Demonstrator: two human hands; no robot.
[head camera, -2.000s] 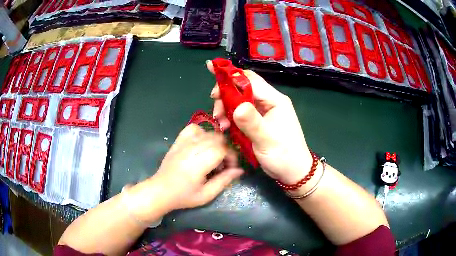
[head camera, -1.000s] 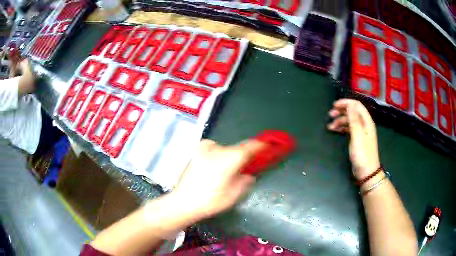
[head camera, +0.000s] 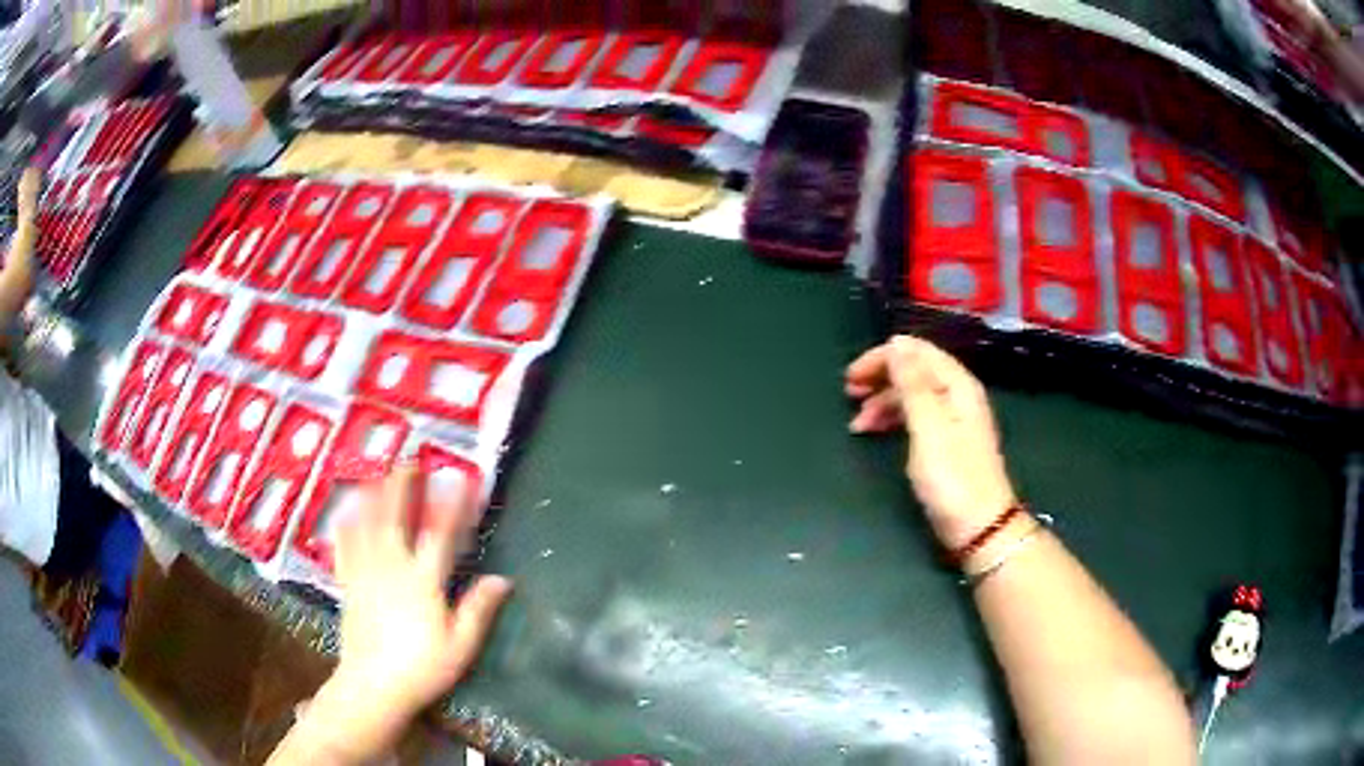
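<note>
A pale blister tray (head camera: 527, 359) lies at the left with rows of red plastic frames (head camera: 536, 270) in its pockets. My left hand (head camera: 397, 591) is over the tray's near right corner, blurred, with its fingers spread on or just above red frames there. No part shows gripped in it, though the fingers hide some of the frames. My right hand (head camera: 939, 434) is over the green bench top, fingers loosely bent and apart, with nothing in it.
A loaded tray stack (head camera: 1077, 347) is at the right and another (head camera: 494, 117) at the back. A dark phone (head camera: 808, 180) lies between them. A cartoon charm (head camera: 1237, 641) is at the right. Another person's hand (head camera: 21, 247) shows at far left.
My left hand has moved left onto the tray, and the red frames it held now lie in the pockets that were empty. My right hand let go earlier and stays empty. The view has shifted.
</note>
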